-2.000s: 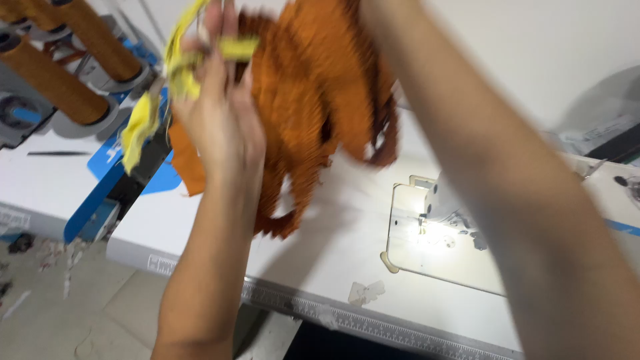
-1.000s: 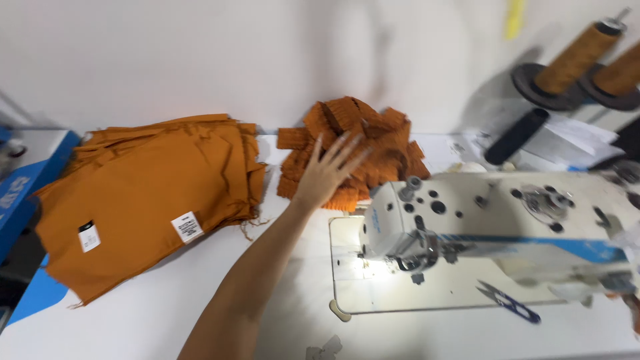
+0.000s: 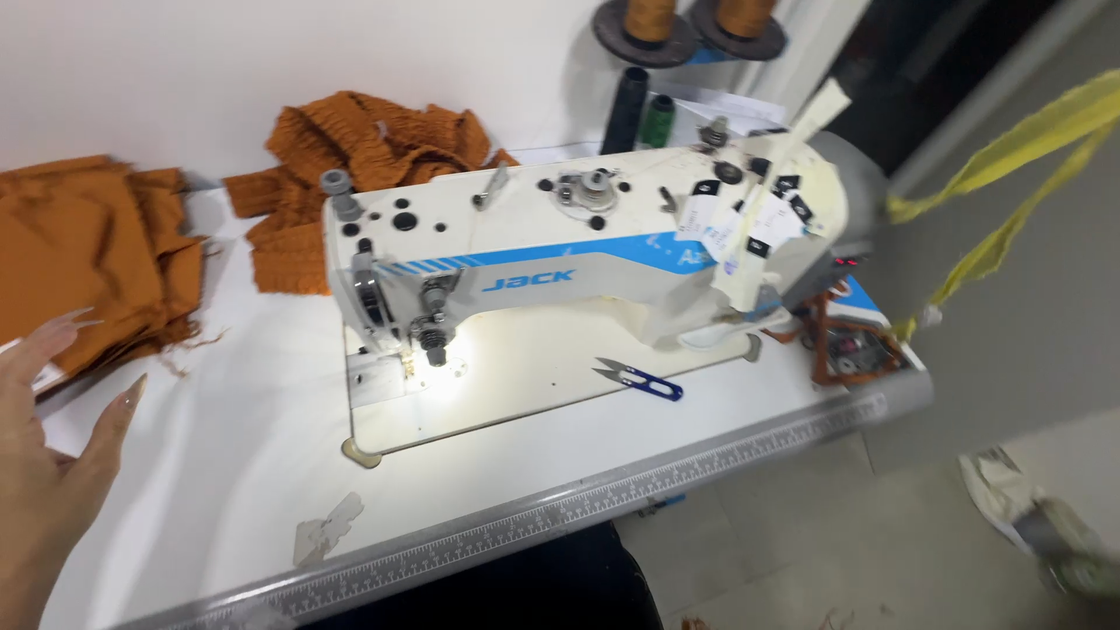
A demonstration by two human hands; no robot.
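My left hand (image 3: 61, 446) is at the left edge, fingers apart and holding nothing, just in front of a stack of flat orange-brown fabric pieces (image 3: 96, 254). A bunch of gathered orange-brown fabric (image 3: 376, 149) lies behind the Jack sewing machine (image 3: 542, 254), whose lamp lights the needle area. Thread snips (image 3: 639, 379) with a dark blue handle rest on the machine bed. White labels (image 3: 761, 219) and a pale strip lie on top of the machine's right end. My right hand is out of view. At the right hangs a yellow fabric strip (image 3: 1006, 184), its upper end cut off by the frame.
Cones of orange-brown thread (image 3: 650, 22) stand at the back, near a black cone (image 3: 626, 109) and a green one (image 3: 658, 122). An open tray of small parts (image 3: 853, 350) is at the table's right end. A ruler tape (image 3: 560, 507) runs along the front edge.
The gathered orange-brown fabric, lifted two seconds ago, lies behind the machine. My left hand has come away from it toward the flat stack. The view has swung to the right since a second ago.
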